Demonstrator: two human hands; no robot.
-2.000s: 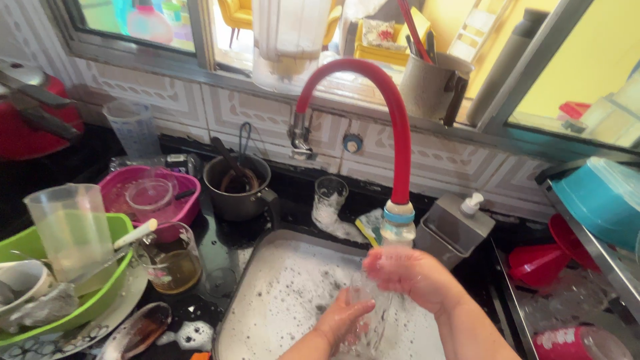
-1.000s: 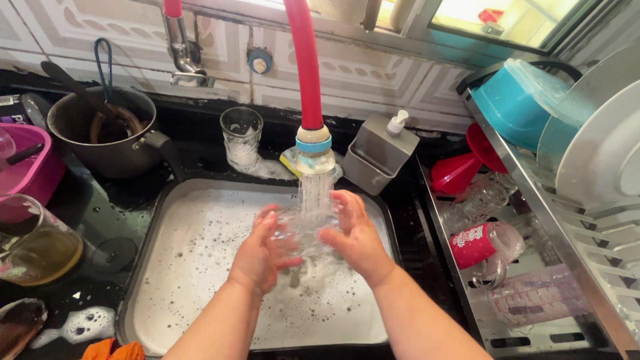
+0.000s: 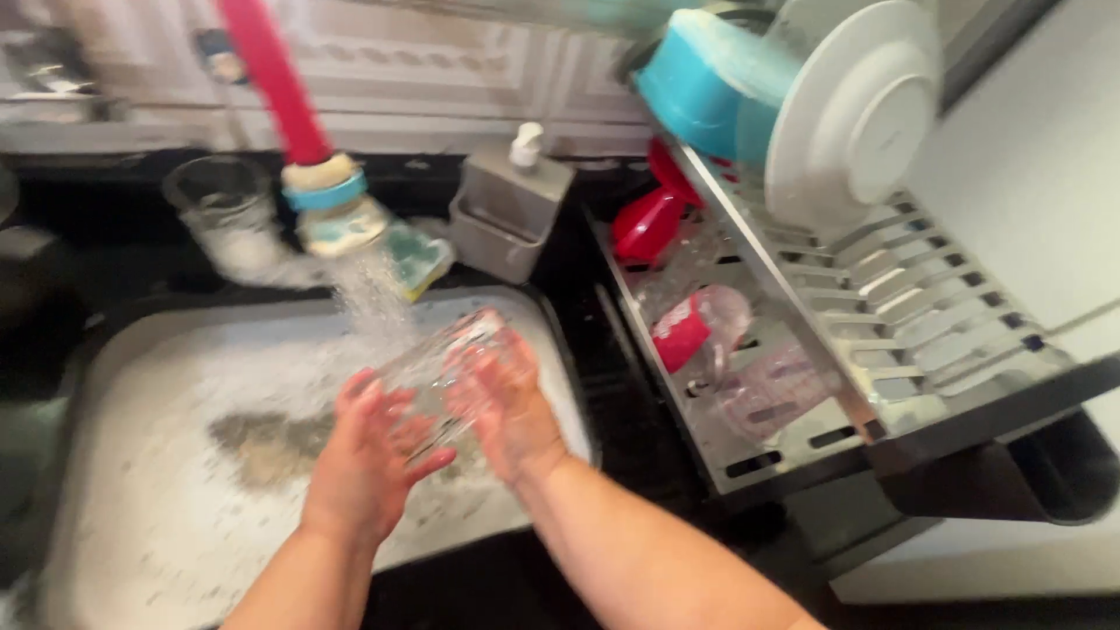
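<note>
A clear drinking glass (image 3: 429, 372) lies tilted between my two hands over the sink (image 3: 114, 490), which is full of white suds. My left hand (image 3: 367, 455) cups its lower left side, while my right hand (image 3: 503, 394) grips the other end. Just above and to the left, water (image 3: 372, 293) sprays from the faucet head (image 3: 337, 206) on its red hose. Behind the spray a green and yellow sponge (image 3: 416, 258) rests by the sink's back edge. Another clear glass (image 3: 229, 219) with suds stands left of the faucet head.
A grey soap dispenser (image 3: 512, 201) with a white pump stands behind the sink. At the right, a two-level dish rack (image 3: 761, 254) holds a white plate (image 3: 853, 122) and a blue container (image 3: 713, 87) on top. Below are a red funnel (image 3: 647, 223) and clear glassware (image 3: 722, 319).
The view has swung right, toward the dish rack. My hands and the glass have moved out of the stream, to its lower right.
</note>
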